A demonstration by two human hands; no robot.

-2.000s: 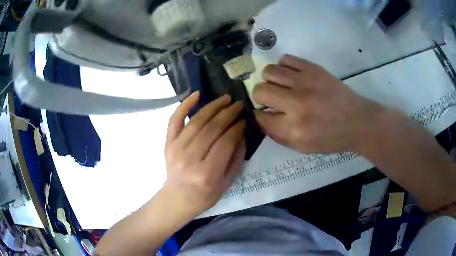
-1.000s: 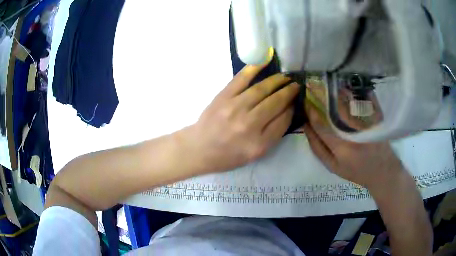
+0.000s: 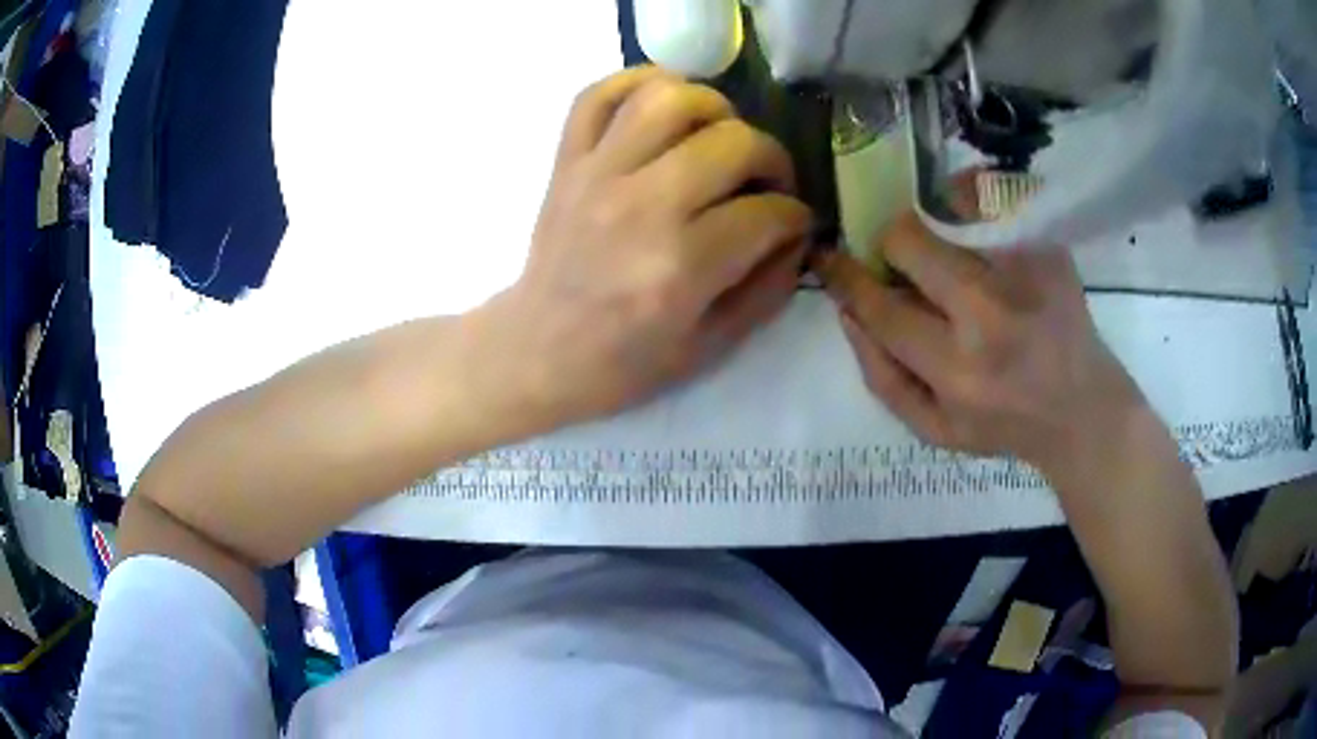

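Observation:
A dark fabric panel [image 3: 792, 133] lies under the head of the white sewing machine [image 3: 867, 36]. Its near end is partly hidden by my hands. My left hand [image 3: 672, 231] is on the panel with curled fingers and grips its near part. My right hand [image 3: 961, 325] is just right of the panel, its fingertips at the panel's near edge and close to my left fingertips. The needle area is mostly hidden behind the machine head and its curved guard.
Stacked dark curved pieces [image 3: 202, 145] with loose threads lie at the upper left of the table. A printed ruler [image 3: 650, 477] runs along the front edge. Dark snips [image 3: 1293, 361] lie at the table's right. A blue bin [image 3: 350, 585] is below the front edge.
The view has shifted, with the machine head now at the upper right. My left fingers have curled from lying flat on the panel. Less of the panel shows at its near end.

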